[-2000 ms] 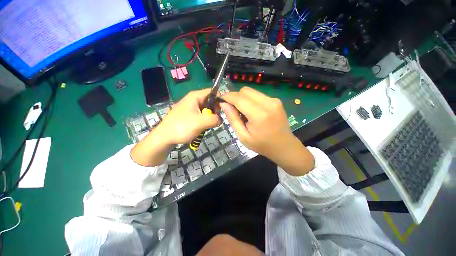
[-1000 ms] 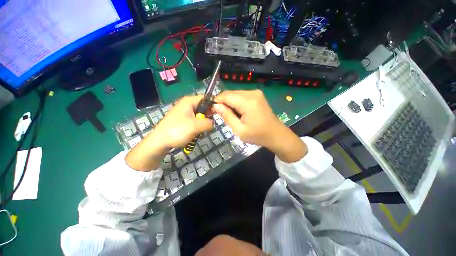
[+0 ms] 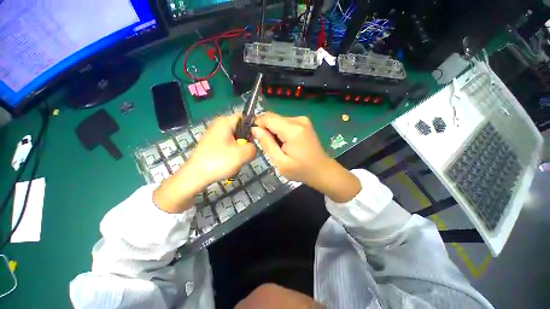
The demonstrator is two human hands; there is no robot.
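Note:
My left hand (image 3: 222, 149) is closed around long-nose pliers (image 3: 251, 107), with the jaws pointing up and away and a bit of yellow handle showing. My right hand (image 3: 292, 145) has its thumb and fingertips together at the side of the pliers, touching or nearly touching them. Whether it pinches a small dark part there is hidden by the fingers. The clear blister tray (image 3: 224, 211) with pale square modules lies below my hands and left forearm.
Behind stands the black test fixture (image 3: 322, 93) with red lights and clear blocks (image 3: 278, 55). A phone (image 3: 170, 106), pink piece (image 3: 199, 89) and black paddle-shaped item (image 3: 98, 131) lie left. At right, a white surface (image 3: 416, 140) holds a tray of dark modules (image 3: 487, 172) and two loose dark modules (image 3: 431, 125).
The whole view has shifted, so things sit slightly further left. The pliers stand more upright in my left hand, and less of the yellow handle shows. Both hands stay together.

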